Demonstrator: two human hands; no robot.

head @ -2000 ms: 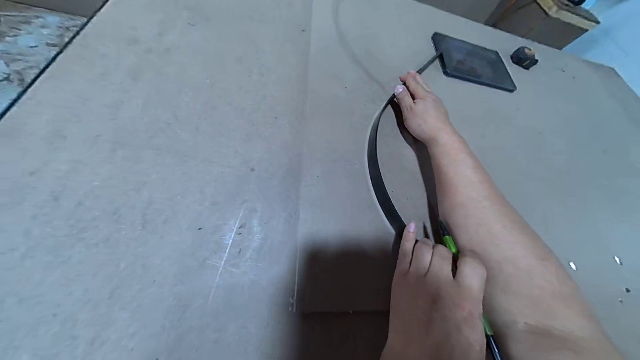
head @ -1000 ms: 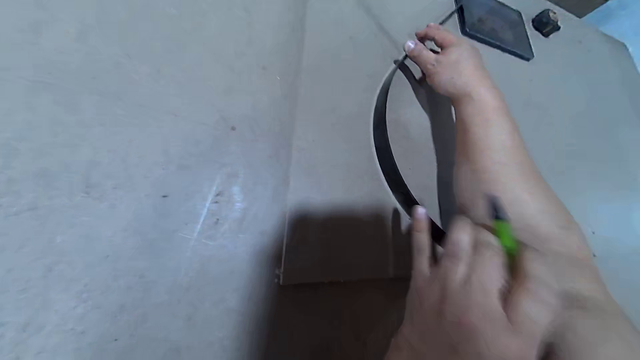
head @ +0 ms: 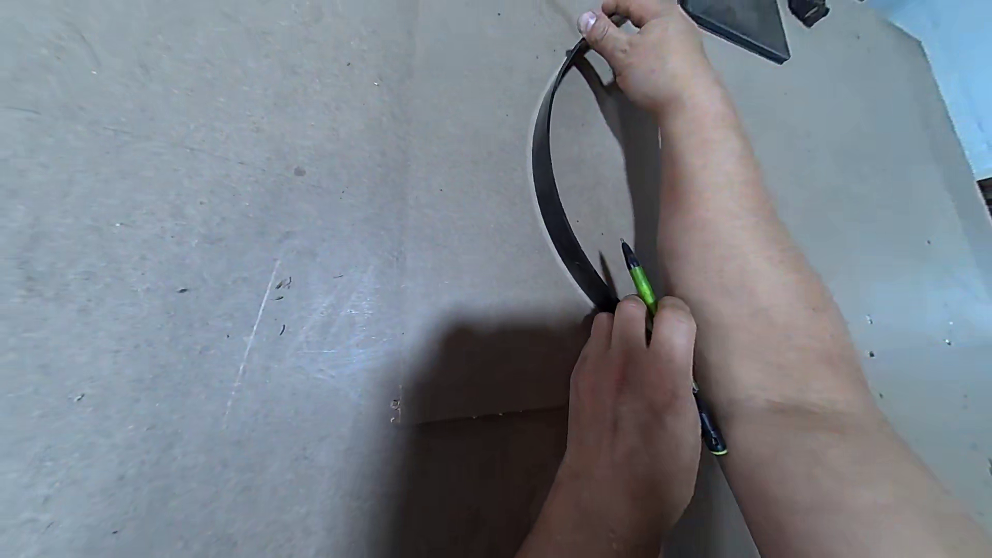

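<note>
A dark, thin flexible strip (head: pixel 547 178) stands on edge on the flat surface, bowed to the left between my two hands. My right hand (head: pixel 647 54), at the top, pinches its upper part between thumb and fingers. Its lower part runs under the fingertips of my left hand (head: pixel 635 387), at the bottom centre. A green and black pen (head: pixel 642 280) is held between fingers of that left hand, its tip pointing up and away and its rear end showing beside the right forearm. The left thumb is hidden, as is the strip's lower end.
A flat dark rectangular object (head: pixel 748 27) lies beyond my right hand, with a small dark object (head: pixel 808 11) beside it. Crumbs and scratches mark the grey-brown work surface (head: pixel 232 194). A straight edge or seam (head: pixel 496 414) crosses the shadow near my left hand.
The fingers of my left hand have drawn in; one pointed out along the strip a second ago. The pen has changed its angle in that hand. The view has shifted.
</note>
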